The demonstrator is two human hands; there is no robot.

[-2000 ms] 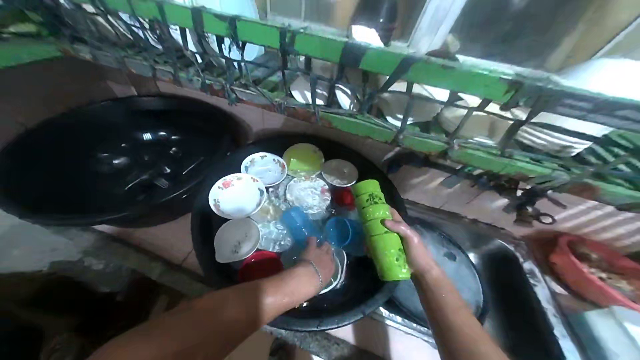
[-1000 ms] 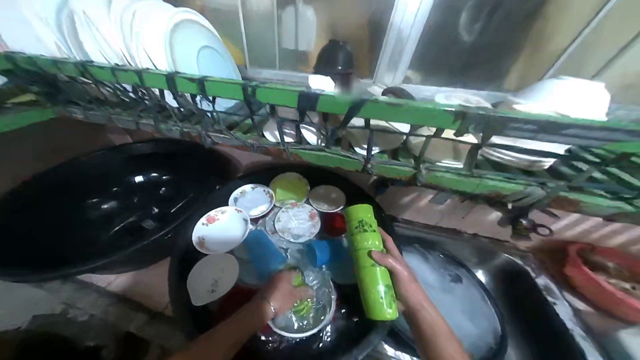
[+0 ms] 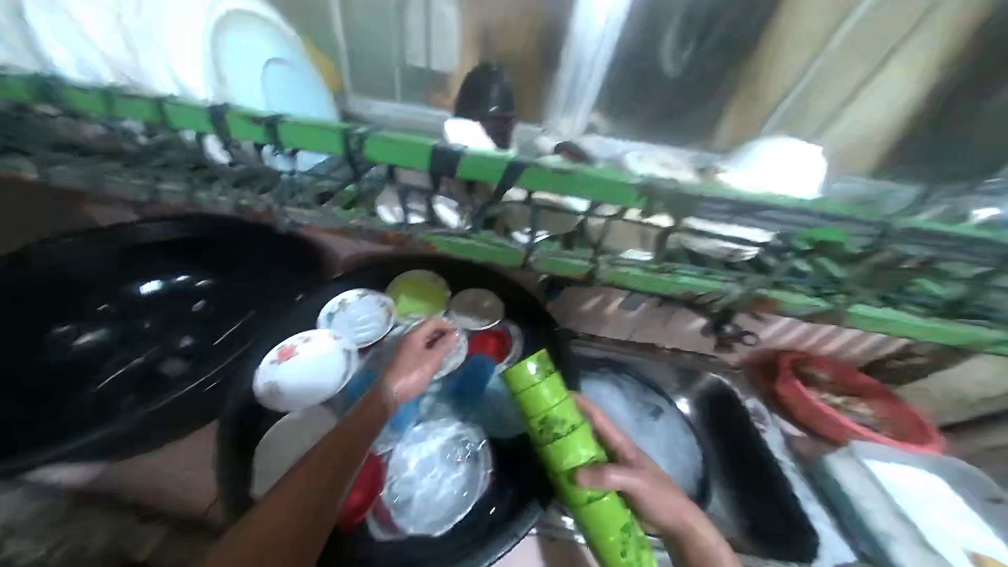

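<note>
My right hand [image 3: 622,472] grips a long stack of green patterned cups [image 3: 571,449], tilted over the right rim of a round black basin [image 3: 236,465]. My left hand [image 3: 425,354] is over the middle of that basin, above a dish; whether its fingers hold anything is unclear from blur. Around it lie a floral white bowl [image 3: 303,370], a smaller white bowl [image 3: 356,316], a yellow-green bowl [image 3: 417,295], a small beige bowl [image 3: 476,309], a blue cup [image 3: 471,382], a red cup [image 3: 490,344] and, nearer me, a clear bowl of water [image 3: 437,476].
Another black basin [image 3: 118,331] with water stands left. A green-railed dish rack [image 3: 543,173] with plates and bowls runs along the back. At right are a metal sink [image 3: 756,472] holding a round vessel of cloudy water [image 3: 642,425], a red basin [image 3: 858,402] and a whitish container [image 3: 921,496].
My left hand has moved away from me, from the near bowl to the middle of the basin. The green cup stack remains in my right hand. The view has shifted.
</note>
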